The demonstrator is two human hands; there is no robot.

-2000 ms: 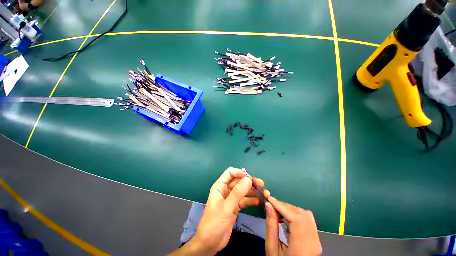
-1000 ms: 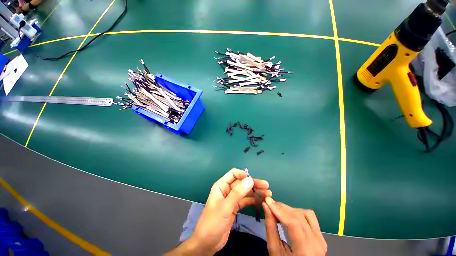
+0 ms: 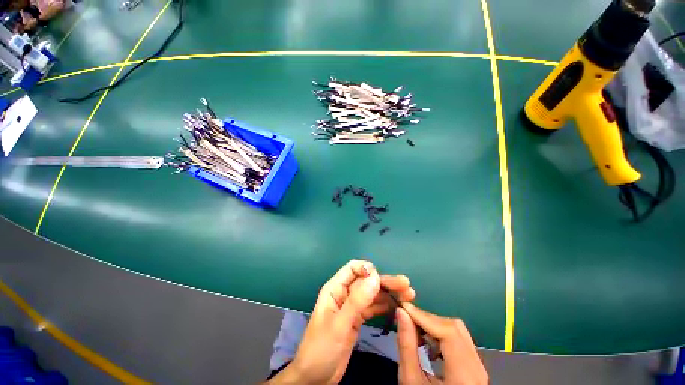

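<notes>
My left hand (image 3: 344, 319) and my right hand (image 3: 439, 338) are close together at the bench's near edge. Both pinch a thin dark wire lead (image 3: 392, 295) between their fingertips; most of it is hidden by the fingers. Short black sleeve pieces (image 3: 364, 204) lie scattered on the green mat just beyond my hands. A pile of pale-and-black leads (image 3: 364, 111) lies further back in the centre. The blue parts bin (image 3: 280, 180), left of the sleeves, is full of leads that stick out over its left side.
A yellow and black heat gun (image 3: 578, 94) stands at the right with a black cord (image 3: 665, 184) and a clear plastic bag (image 3: 650, 83) behind it. A steel ruler (image 3: 98, 162) and white paper (image 3: 16, 122) are at the left. Another person's hand (image 3: 22, 11) shows at the top left.
The whole view has shifted slightly, so the bench things sit a little further left and mostly lower. Both hands keep hold of the lead, with small finger movements.
</notes>
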